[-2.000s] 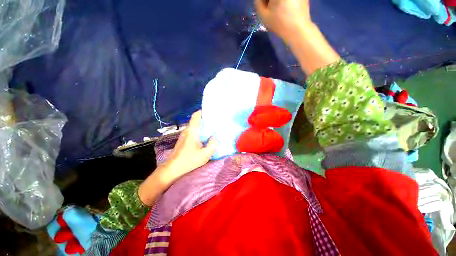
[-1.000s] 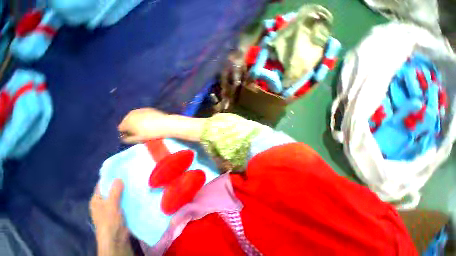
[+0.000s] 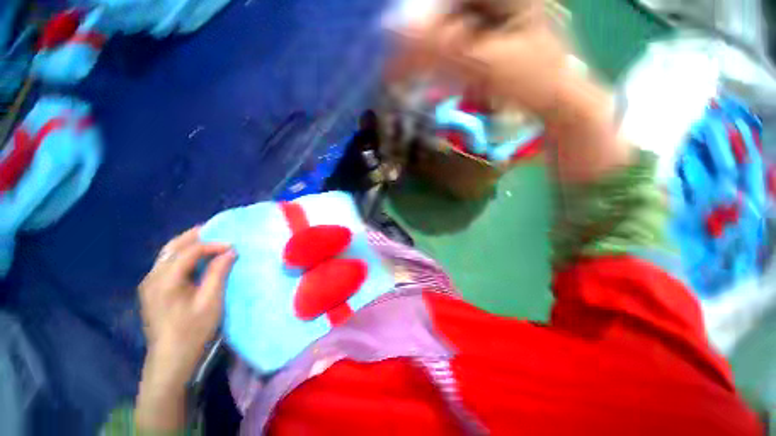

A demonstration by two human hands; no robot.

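Observation:
A light-blue plush gift box [image 3: 255,289] with a red band and a plump red bow [image 3: 328,268] lies on my lap, against the purple-white apron. My left hand [image 3: 183,281] pinches its left edge between thumb and fingers. My right hand [image 3: 502,60] is raised at the upper right, large and motion-blurred. Its fingertips are too blurred to tell what they hold. No needle or working thread can be made out.
Dark-blue cloth [image 3: 213,111] covers the table. Other blue and red plush [image 3: 64,179] lies at the far left. A brown carton [image 3: 451,170] with plush stands beyond my lap on green floor [image 3: 510,255]. A white sack [image 3: 664,94] of blue and red plush is at right.
My right hand has risen from the plush's top edge to the upper right. My left hand still holds the left edge. The view has swung right since two seconds ago, bringing the sack in.

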